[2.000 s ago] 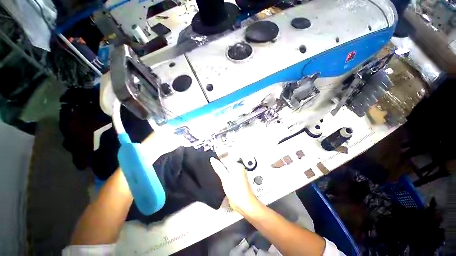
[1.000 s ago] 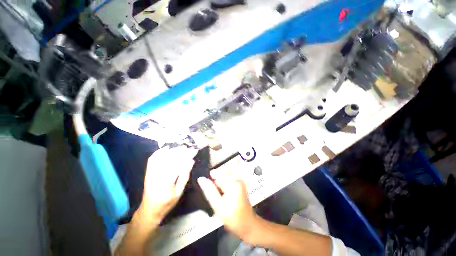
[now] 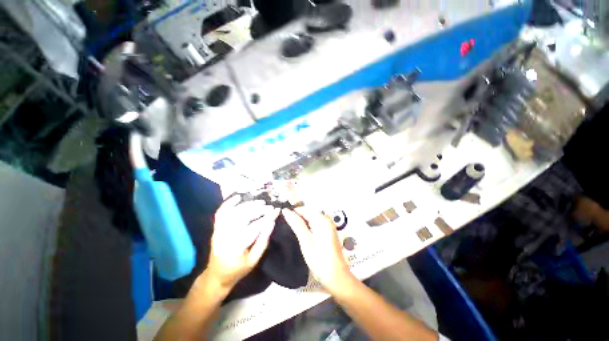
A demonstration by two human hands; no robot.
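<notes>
A black garment (image 3: 286,256) lies on the white table at the needle end of the white and blue sewing machine (image 3: 314,100), and dark cloth spreads left behind the blue paddle. My left hand (image 3: 242,238) grips the garment's edge just in front of the needle area. My right hand (image 3: 320,246) pinches the same edge from the right, fingertips close to the left hand's. The bit of cloth between the fingertips is small and partly hidden by the fingers.
A bright blue paddle (image 3: 163,230) on a curved arm stands left of my left hand. A black thread spool (image 3: 463,182), brown fabric pieces (image 3: 384,216) and a dark rod (image 3: 400,180) lie on the table to the right. A blue crate (image 3: 461,293) stands below the front edge.
Since two seconds ago my left hand has come out from behind the blue paddle to the garment's edge. Since one second ago both hands have moved closer together at the edge, and the view has shifted.
</notes>
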